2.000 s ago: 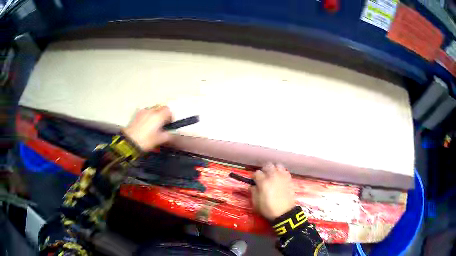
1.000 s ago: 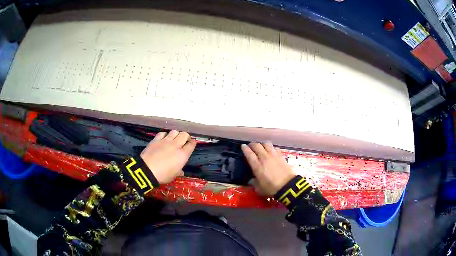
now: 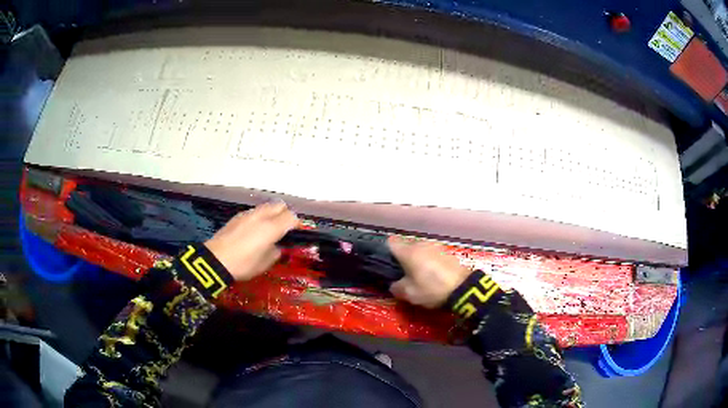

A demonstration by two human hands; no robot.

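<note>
Black cut strips (image 3: 347,253) lie in a bunch on the red-wrapped front ledge (image 3: 551,283), between my two hands. My left hand (image 3: 257,239) is at the left end of the bunch, its fingertips on the strips. My right hand (image 3: 427,271) presses against the right end, thumb and fingers around the strip ends. Together they hold the bunch roughly level along the ledge. More loose black strips (image 3: 144,217) lie on the ledge to the left of my left hand. My palms and the undersides of the strips are hidden.
The cream cutting board (image 3: 359,135), scored with fine lines and dots, lies behind the ledge. The dark blue press beam (image 3: 527,28) with a red button (image 3: 619,22) is above it. Blue tubs show under both ledge ends, one at right (image 3: 638,358).
My hands have drawn the strips between them into a tighter bunch near the board's edge, baring more red ledge in front. The view has shifted slightly.
</note>
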